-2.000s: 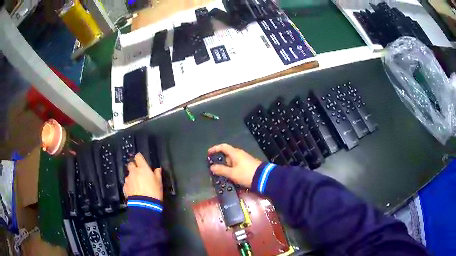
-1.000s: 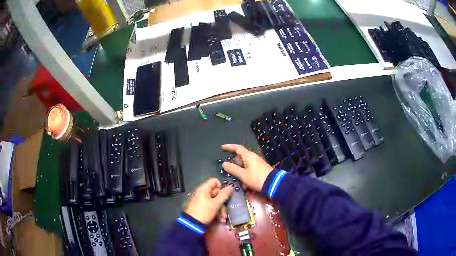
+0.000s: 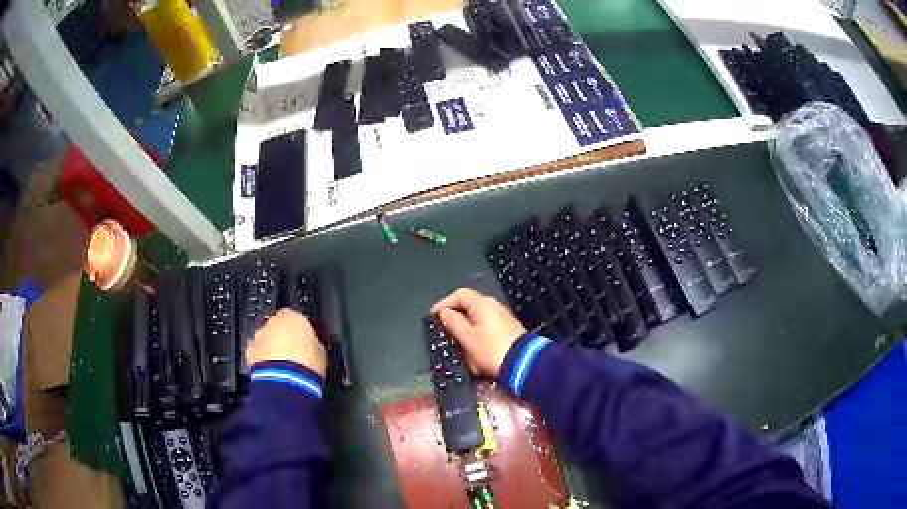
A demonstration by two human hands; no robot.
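Observation:
A black remote control [image 3: 457, 403] lies button-side up over the yellow block of the reddish-brown test fixture [image 3: 522, 462]. Green batteries [image 3: 481, 495] sit at the fixture's near end. My right hand [image 3: 481, 331] grips the remote's far end. My left hand [image 3: 286, 343] is over the left row of remotes [image 3: 221, 333], with its fingers curled down at one of them; its fingertips are hidden, so I cannot tell whether it grips it. The right row of remotes [image 3: 617, 268] leans on the mat.
Two small loose batteries [image 3: 429, 236] lie near the white sheet [image 3: 398, 169], which bears a smartphone-like black rectangle [image 3: 281, 184] and scattered black parts. A plastic bag [image 3: 840, 199] lies far right. An orange-glowing jar [image 3: 109, 255] and white post [image 3: 119, 139] stand left.
My left hand has moved from the remote on the fixture back to the left row. My right hand stays at the remote's far end. The view has shifted slightly.

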